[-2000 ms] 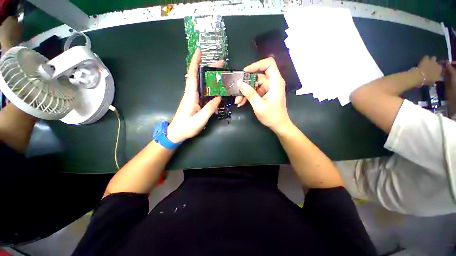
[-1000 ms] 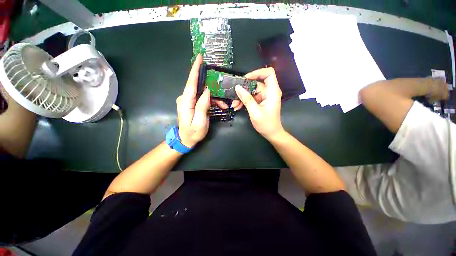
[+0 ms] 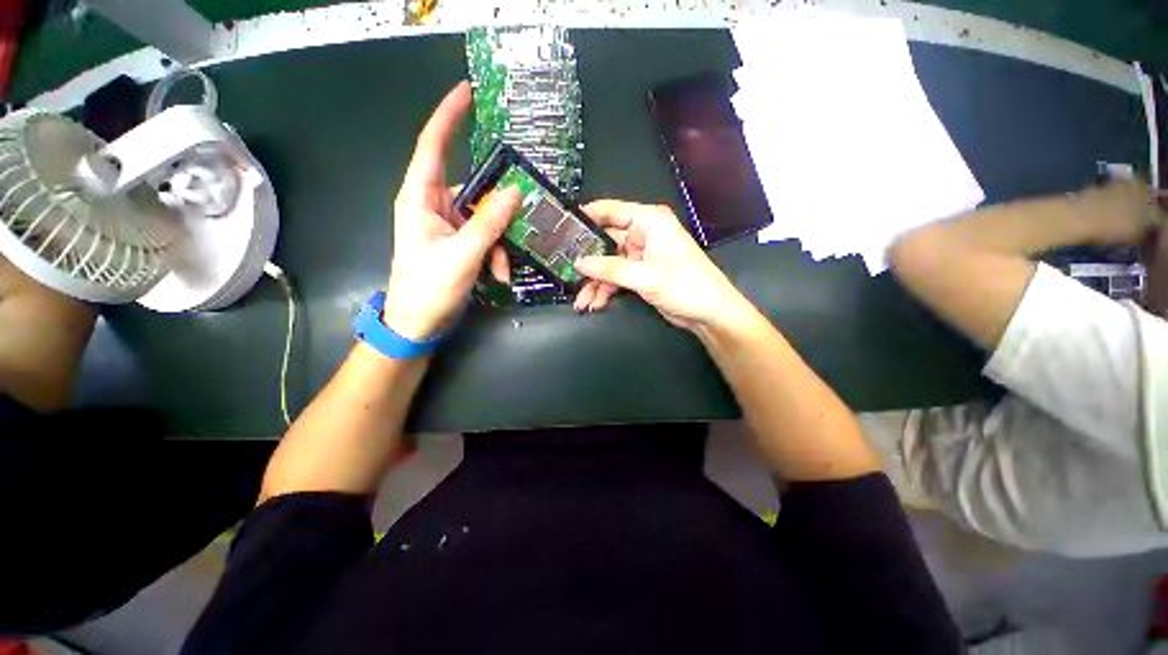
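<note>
A black housing [image 3: 491,163] with a green circuit board [image 3: 551,233] seated in it is held between my hands, tilted down to the right. My left hand [image 3: 442,237] grips its upper left end, with the thumb on the board and the index finger pointing up. My right hand [image 3: 653,265] holds its lower right end, thumb on the board. The row of boards [image 3: 541,96], green and silver, lies behind the unit. Its near part is partly hidden by the unit and my hands.
A dark glossy slab [image 3: 712,160] lies beside fanned white paper sheets [image 3: 845,134] on the right. A white fan [image 3: 205,211] with a pale cable is on the left. Another person's blurred arm [image 3: 980,243] reaches in at far right. The white ledge [image 3: 615,14] runs along the back.
The unit has turned from nearly level to tilted down to the right. My left hand has moved left and its thumb now presses on the board. The neighbour's forearm has shifted.
</note>
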